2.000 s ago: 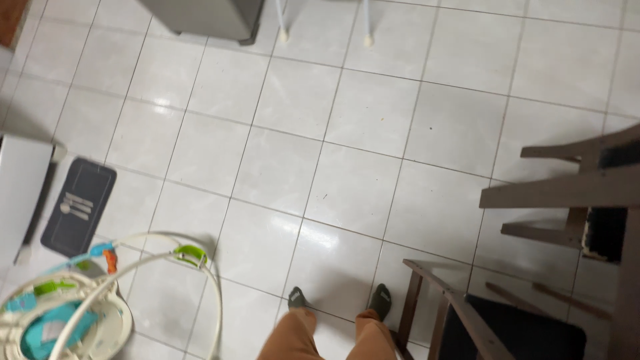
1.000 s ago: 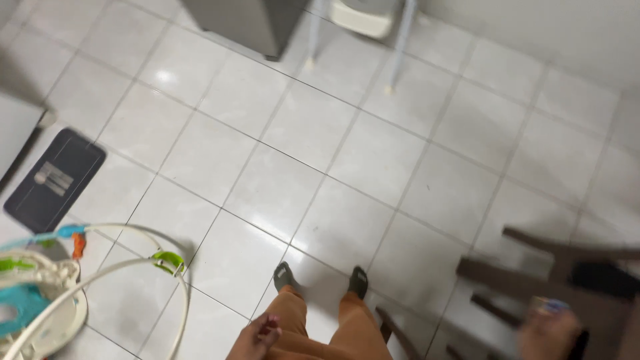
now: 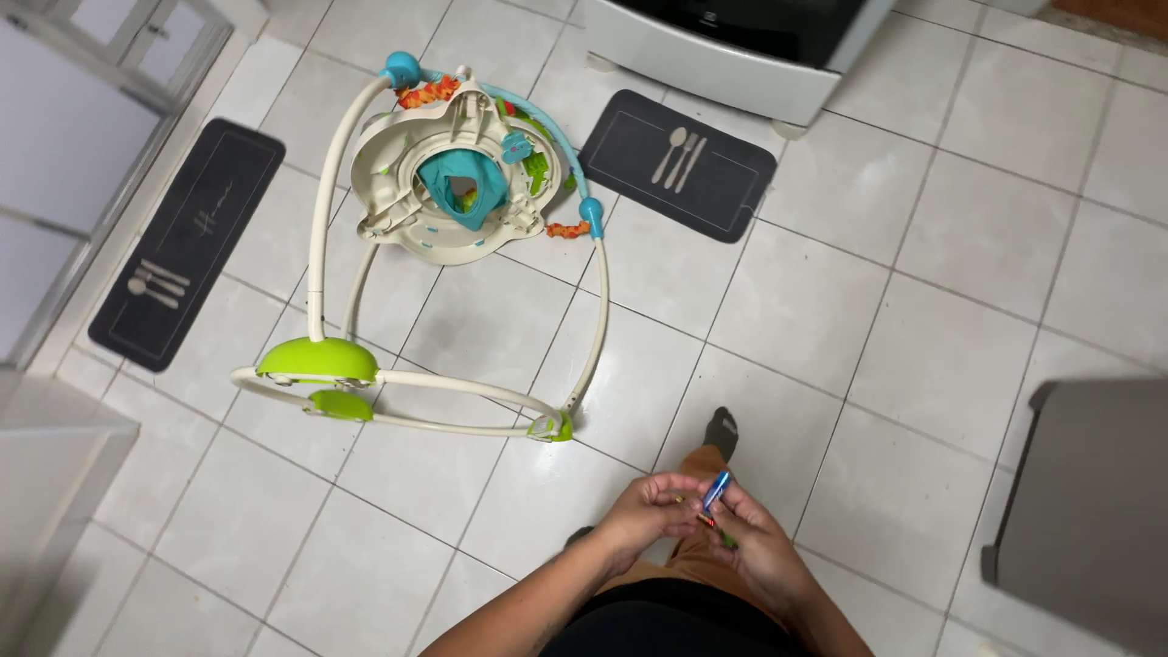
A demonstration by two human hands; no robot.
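Both hands meet in front of my waist, at the lower middle of the view. My right hand (image 3: 753, 538) is closed around a small blue cylinder that looks like a battery (image 3: 716, 491); bits of red and green show beneath it, too small to name. Touching them from the left is my left hand (image 3: 650, 513), its fingertips bent around a small item with a yellowish end, mostly hidden. Beyond the hands, a baby jumper with a cream tubular frame (image 3: 599, 310) lies tipped over on the tiles, its teal fabric seat (image 3: 474, 173) facing me.
Two dark mats with cutlery prints lie on the floor, one (image 3: 680, 164) before a white oven (image 3: 721, 68), the other (image 3: 187, 246) by a door at left. A grey appliance or cabinet (image 3: 1086, 484) stands at right. My socked foot (image 3: 722, 432) is ahead of my hands.
The view has swung far to the left, bringing the whole jumper into sight. My hands, apart one second ago with the right near the dark chair, are now together at my waist.
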